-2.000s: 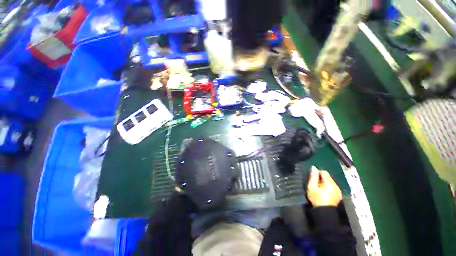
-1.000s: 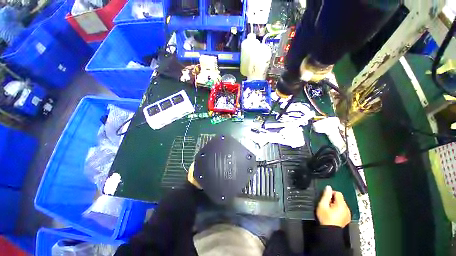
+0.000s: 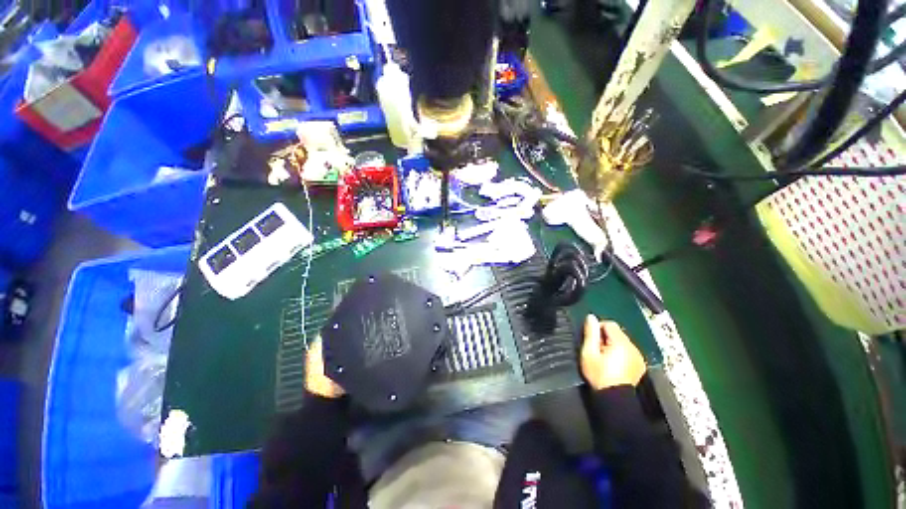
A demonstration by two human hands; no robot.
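Observation:
The black socket unit (image 3: 385, 341) lies with its cover plate up on the slotted black panels, small screws around its rim. My left hand (image 3: 320, 370) holds its left edge, with the fingers partly hidden by the unit. My right hand (image 3: 608, 354) rests at the bench's front edge, right of the unit and apart from it. Its fingers are curled, and nothing shows in them. The electric screwdriver (image 3: 444, 119) hangs upright above the back of the bench, its bit pointing down, untouched by either hand. The coiled black power cord (image 3: 559, 284) lies right of the unit.
A white power strip (image 3: 255, 251) lies at left. Behind the unit are the red parts tray (image 3: 368, 200), the blue parts tray (image 3: 425, 189) and white cables (image 3: 502, 239). A large blue crate (image 3: 84, 333) stands at left. A white tool (image 3: 576, 217) lies at right.
The camera view has shifted. The screwdriver has swung left from the back right to above the parts trays. The unit and both hands keep about the same places on the bench.

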